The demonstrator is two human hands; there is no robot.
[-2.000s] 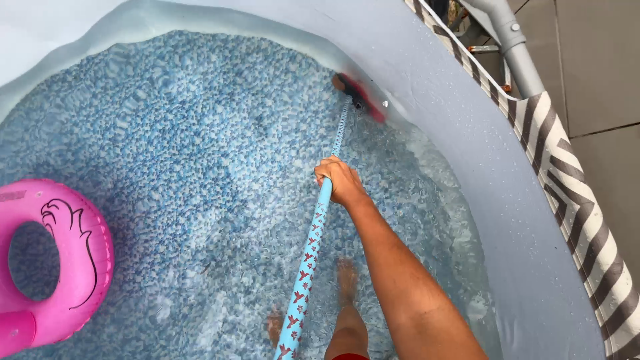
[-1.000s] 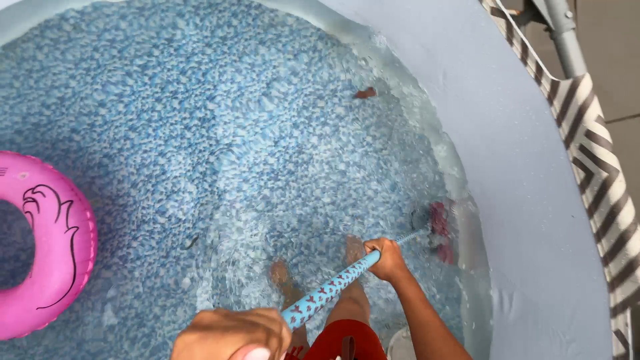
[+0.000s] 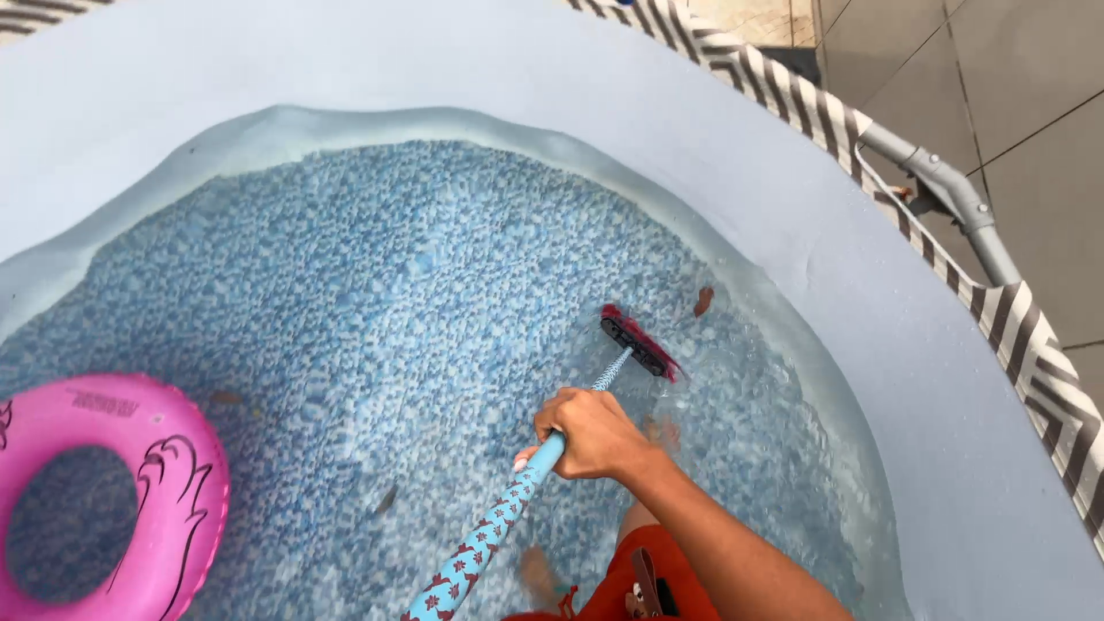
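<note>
My right hand (image 3: 595, 434) is closed around the light blue, patterned handle (image 3: 479, 543) of a long broom. At the handle's far end, the black and red brush head (image 3: 638, 342) lies in the shallow water, just beyond my hand. A brown leaf (image 3: 704, 301) is a little to the right of the brush head, apart from it. The near end of the handle runs out of view at the bottom edge. My left hand does not show.
A pink inflatable swim ring (image 3: 185, 483) floats at the left. The grey pool wall (image 3: 862, 302) curves around the far and right sides, with a zigzag-patterned rim (image 3: 1035, 345) and a grey metal frame tube (image 3: 966, 198). Bits of debris (image 3: 387, 498) lie in the water. My feet stand below.
The brush head has moved away from the near right wall, out to near the brown leaf. My left hand, seen on the handle a second ago, has gone out of view.
</note>
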